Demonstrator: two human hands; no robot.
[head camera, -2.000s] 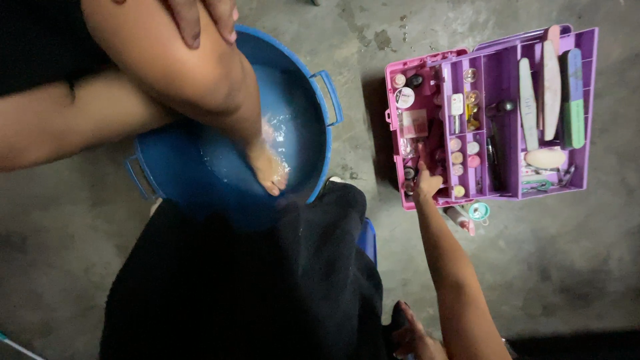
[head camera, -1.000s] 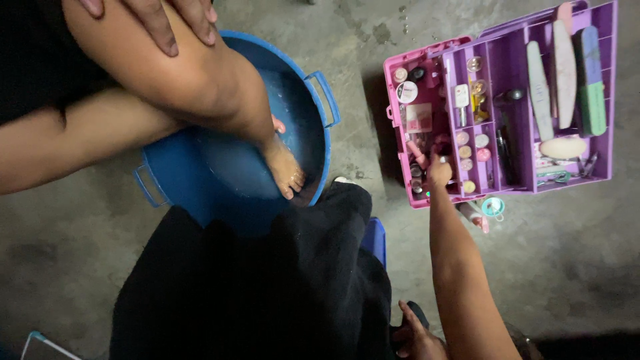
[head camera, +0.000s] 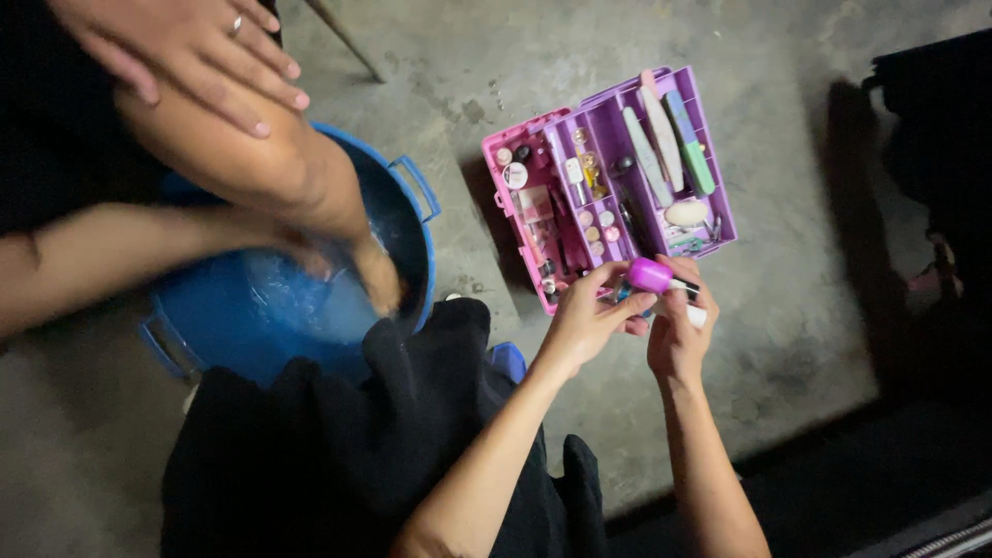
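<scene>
My left hand (head camera: 593, 316) is closed around small nail polish bottles, with a bit of blue showing between its fingers. Beside it, my right hand (head camera: 682, 325) grips a magenta nail polish bottle (head camera: 649, 275) by its black cap; a white cap (head camera: 690, 315) sticks out below its thumb. Both hands are close together, over the near edge of an open pink and purple plastic case (head camera: 552, 133). Its compartments hold nail files (head camera: 661, 138), a green and blue buffer block (head camera: 688, 143), a white oval piece (head camera: 687, 213), small round pots (head camera: 593, 233) and bottles.
At left is a blue plastic tub (head camera: 428, 190) of water with another person's foot (head camera: 377, 279) in it. That person's one hand (head camera: 310, 256) dips into the tub; the other (head camera: 209, 58) rests on the leg. Dark cloth (head camera: 333, 457) covers the area below the tub.
My right hand was in the case and is now above its near edge with bottles. My left hand has come up from the lower edge to meet it. The other person's hand now reaches into the tub.
</scene>
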